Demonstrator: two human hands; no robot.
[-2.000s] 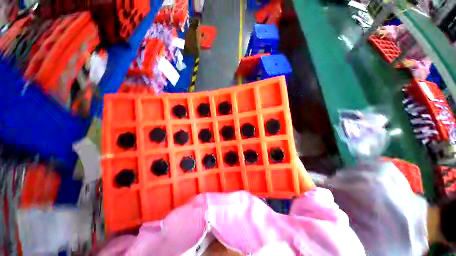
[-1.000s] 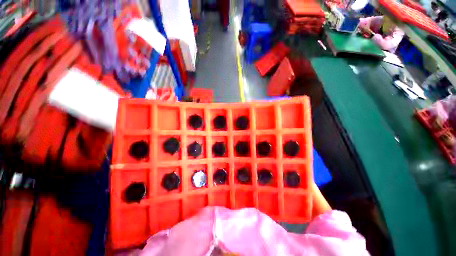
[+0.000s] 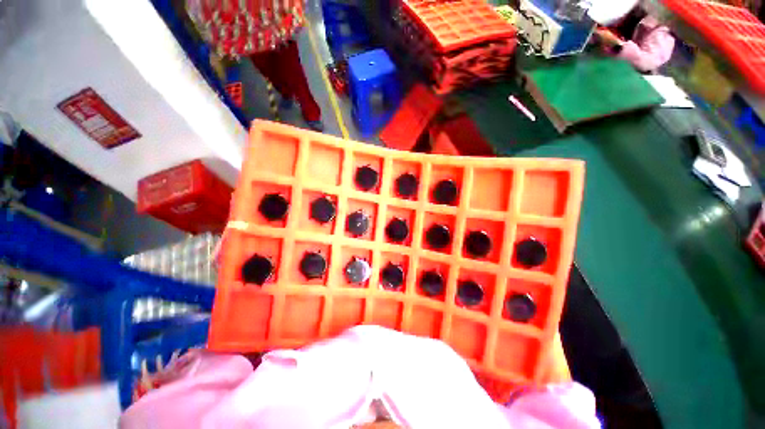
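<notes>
An orange-red compartment tray [image 3: 335, 312] is held up in front of my chest, slightly tilted down to the right. Its middle two rows hold dark, coin-sized, many-sided metal parts, one of them shinier [image 3: 357, 270]. Three more parts sit in the far row; other far-row pockets and the visible near-row pockets are empty. My right hand [image 3: 557, 362] shows only as a small patch of skin at the tray's right edge, gripping it; the rest is hidden by tray and sleeve. My left hand cannot be made out; only the pink left sleeve shows below the tray.
A long dark green bench [image 3: 637, 276] runs along the right, with a raised green board [image 3: 595, 88], a pink-and-white stick [image 3: 522, 107] and a calculator [image 3: 711, 149]. Stacked trays [image 3: 470, 63] and a blue stool [image 3: 372, 75] stand ahead. A person [image 3: 281, 71] stands in the aisle. A white panel [image 3: 109, 75] is left.
The view has moved forward along the aisle and turned towards the bench. The tray is still held up and now tilts down to the right. The stacked trays and green board appear nearer.
</notes>
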